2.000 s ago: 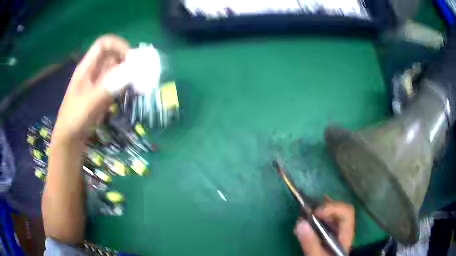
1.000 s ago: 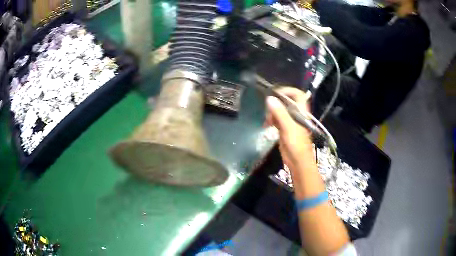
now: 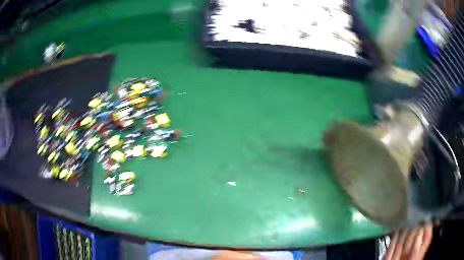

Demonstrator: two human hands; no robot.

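A loose pile of small driver boards (image 3: 114, 141) with yellow blocks and coloured wires lies at the left, partly on the black mat (image 3: 30, 96) and partly on the green bench top (image 3: 244, 127). The view is blurred. My right hand (image 3: 409, 245) is at the lower right edge, cut off, below the hood; whether it holds anything cannot be told. A strip of skin (image 3: 239, 255) shows at the bottom middle, perhaps my left hand or forearm, mostly out of the picture. The soldering iron cannot be made out.
A black tray (image 3: 285, 57) with white housings stands at the back. The fume extractor hood (image 3: 366, 172) stands at the right, with its ribbed hose (image 3: 447, 71) behind. A small white and yellow piece (image 3: 52, 52) lies beyond the mat. A blue crate (image 3: 66, 241) is below the bench at lower left.
The view has swung back left from the hood and floor bin to the bench. My right hand, earlier raised with the iron, is now low at the edge. The white item held earlier is gone from view.
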